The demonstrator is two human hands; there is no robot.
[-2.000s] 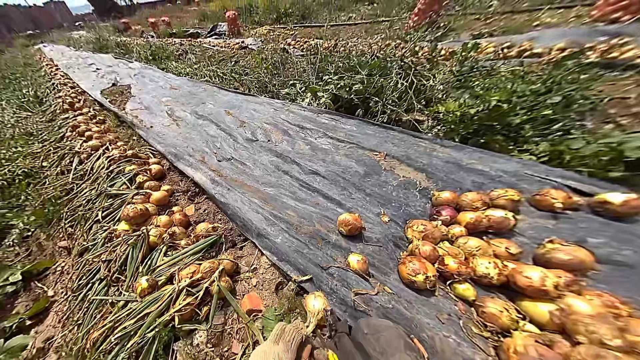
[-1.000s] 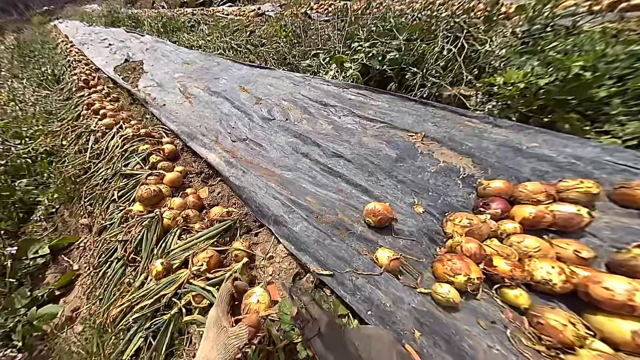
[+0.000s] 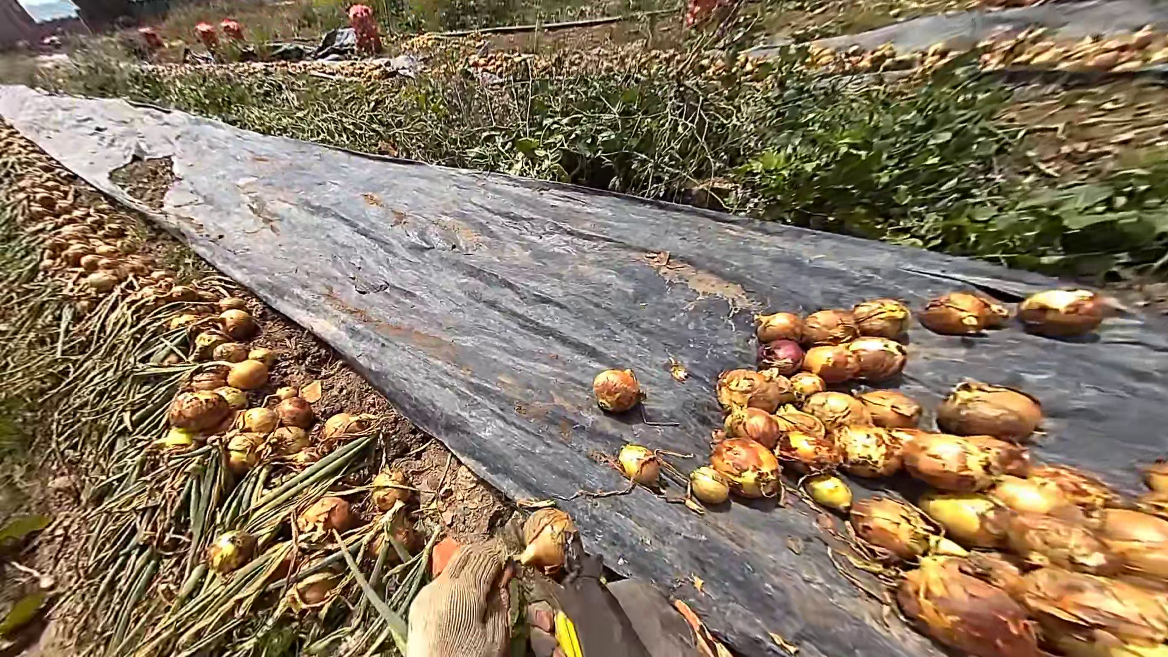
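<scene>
My left hand (image 3: 461, 602), in a beige knit glove, is at the bottom centre, closed by the neck of a yellow-brown onion (image 3: 547, 538). Close beside it on the right, my right hand (image 3: 546, 630) is partly cut off by the frame, its fingers around a tool with a yellow handle (image 3: 568, 633). A dark, blurred shape at the tool hides part of it and the onion's side. A single onion (image 3: 617, 390) and a smaller one (image 3: 639, 464) lie on the black plastic sheet (image 3: 456, 301), left of a heap of onions (image 3: 849, 429).
Onions with long green tops (image 3: 265, 511) lie in a row on the soil along the sheet's left edge. Green weeds (image 3: 821, 173) border its far side. Red mesh sacks (image 3: 363, 27) and more rows of onions stand farther back.
My left hand has moved from the onions on the soil toward my right hand, and an onion is now between them. The view has shifted.
</scene>
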